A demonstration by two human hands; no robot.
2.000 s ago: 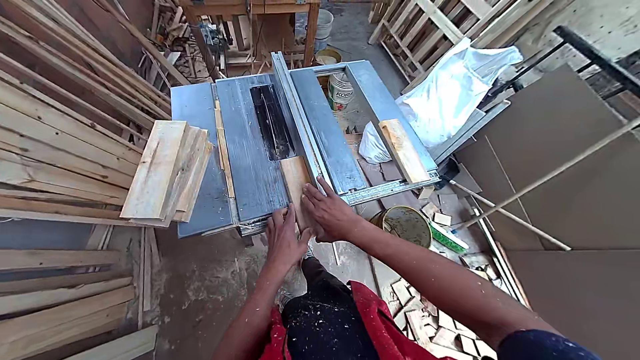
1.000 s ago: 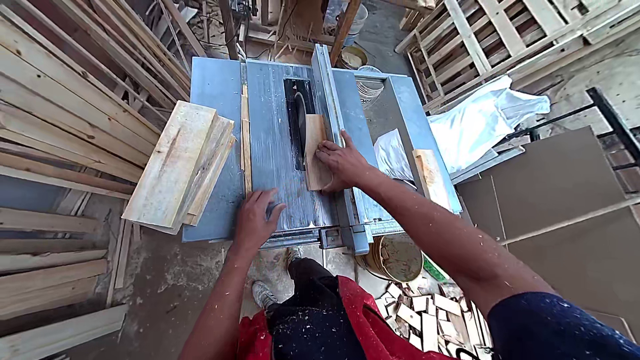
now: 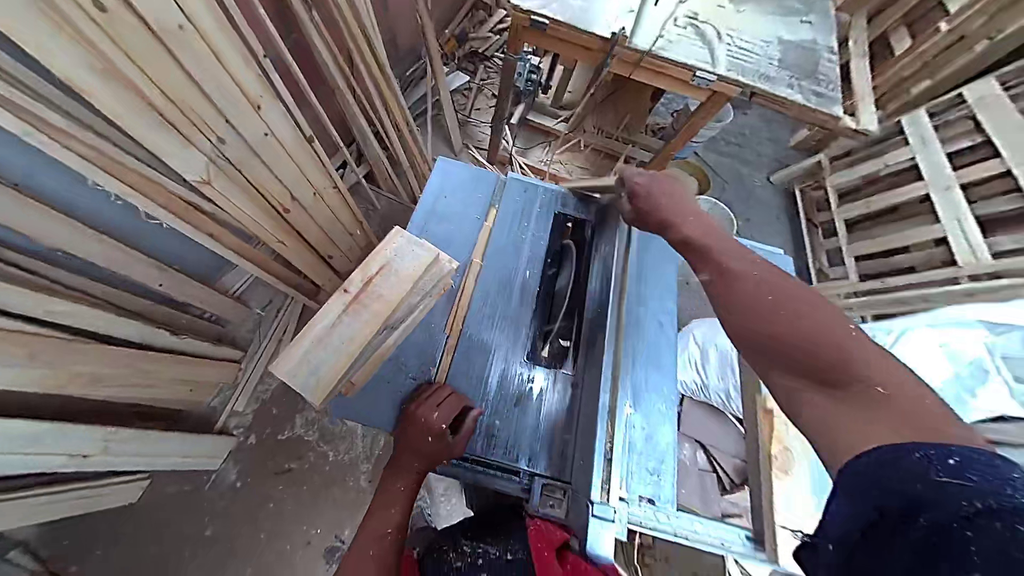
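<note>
My right hand reaches over the far end of the metal rip fence, its fingers closed around a small wooden board seen nearly edge-on. My left hand rests on the near edge of the table saw's metal top, fingers curled, holding nothing. Between the hands, the circular saw blade stands in its dark slot, left of the fence. A stack of short wooden boards lies on the left part of the saw top, just beyond and left of my left hand.
Long planks lean at the left. A wooden workbench stands beyond the saw, with offcuts and buckets beneath or near it. Slatted wooden frames are at the right. White plastic sheeting lies at the lower right.
My right hand has moved forward with the board, past the blade to the far end of the fence. My left hand, on the board or fence area earlier, now sits at the near left edge. The view has shifted.
</note>
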